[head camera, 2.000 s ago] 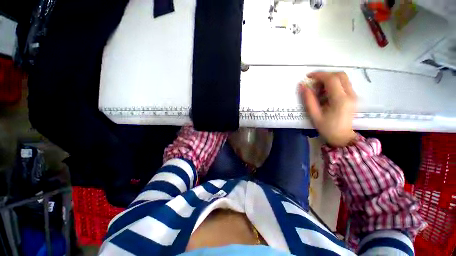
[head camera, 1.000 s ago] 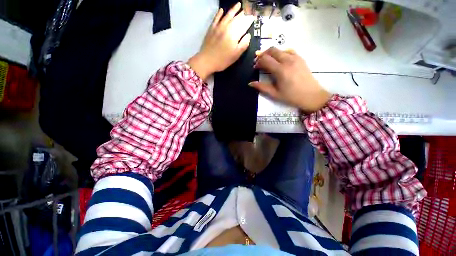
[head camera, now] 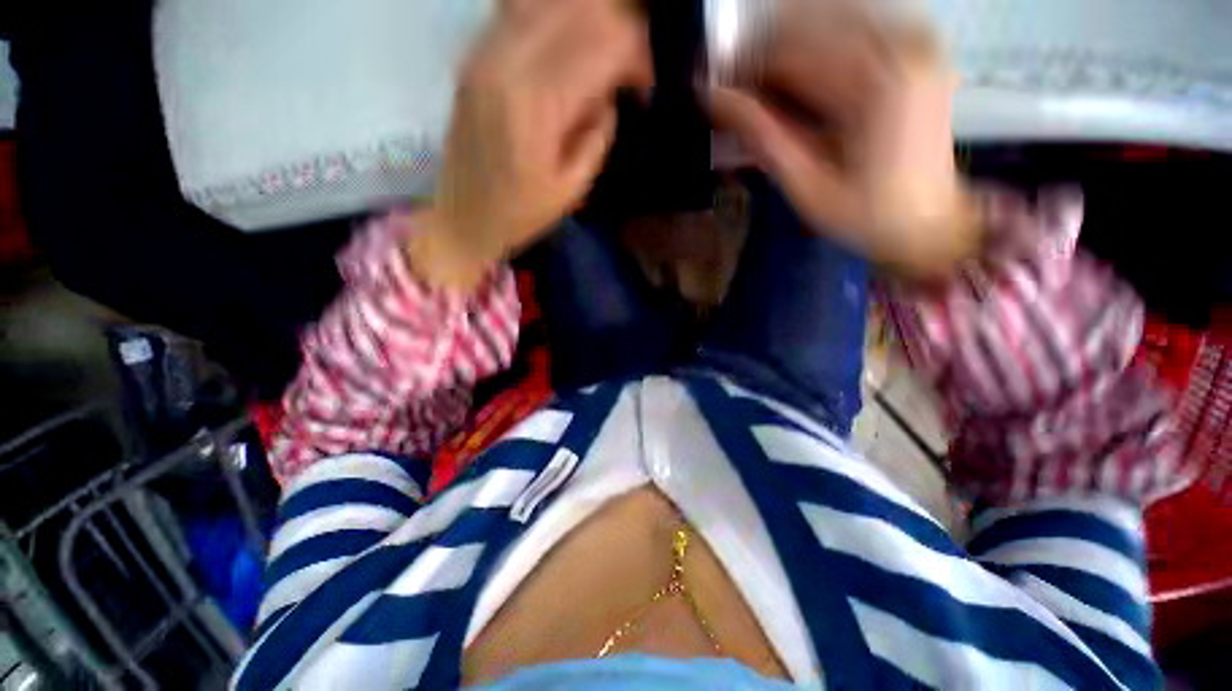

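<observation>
The black strip (head camera: 665,149) lies over the front edge of the white table, between my hands, and its lower end hangs toward my lap. My left hand (head camera: 541,122) is at the strip's left edge, fingers bent, blurred. My right hand (head camera: 851,128) is at the strip's right edge, fingers bent and also blurred. Whether either hand grips the cloth cannot be told. The sewing machine and needle are out of the picture above.
The white table (head camera: 311,81) has a ruler along its front edge. Black fabric (head camera: 95,176) hangs off its left side. A red crate (head camera: 1196,446) stands at the right and a grey wire cart (head camera: 135,540) at the lower left. My legs are below the table edge.
The view has tilted down toward my lap, so the machine parts and red-handled tool have left the picture. Both hands have moved from the needle area to near the table's front edge.
</observation>
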